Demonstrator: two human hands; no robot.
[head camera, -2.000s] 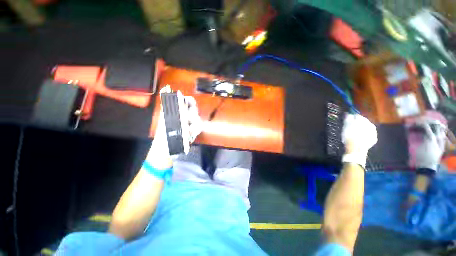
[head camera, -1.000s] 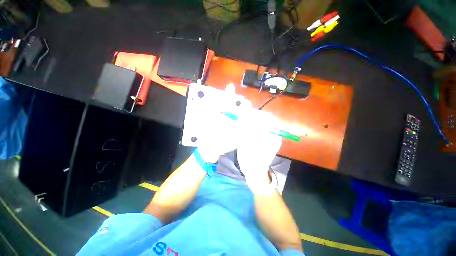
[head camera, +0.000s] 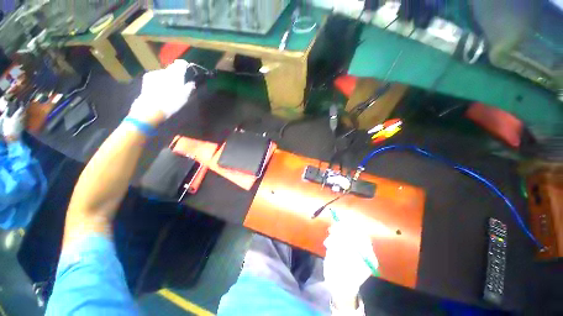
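Note:
My left hand (head camera: 163, 92), white-gloved with a blue wrist band, is stretched out at the upper left, near the wooden shelf. Something dark is at its fingertips, and I cannot tell if it is gripped. My right hand (head camera: 352, 253), also gloved, holds a thin green marker pen (head camera: 370, 265) over the front of the orange-brown test jig (head camera: 278, 207). The jig's black connector block (head camera: 364, 188) is at its far edge. Two black set-top boxes lie left of the jig, one (head camera: 247, 153) on a red-orange foam pad (head camera: 196, 148), the other (head camera: 166, 176) beside it.
A remote control (head camera: 496, 259) lies at right. A blue cable (head camera: 457, 165) curves to a wooden test box (head camera: 546, 213). AV plugs (head camera: 386, 130) are behind the jig. A green-topped shelf (head camera: 290, 37) stands at the back. Another person's blue sleeve (head camera: 21, 179) is at far left.
My left hand has moved from the jig to the upper left. The box with the pale underside is no longer visible before me. My right hand still holds the pen. The view has shifted toward the shelves.

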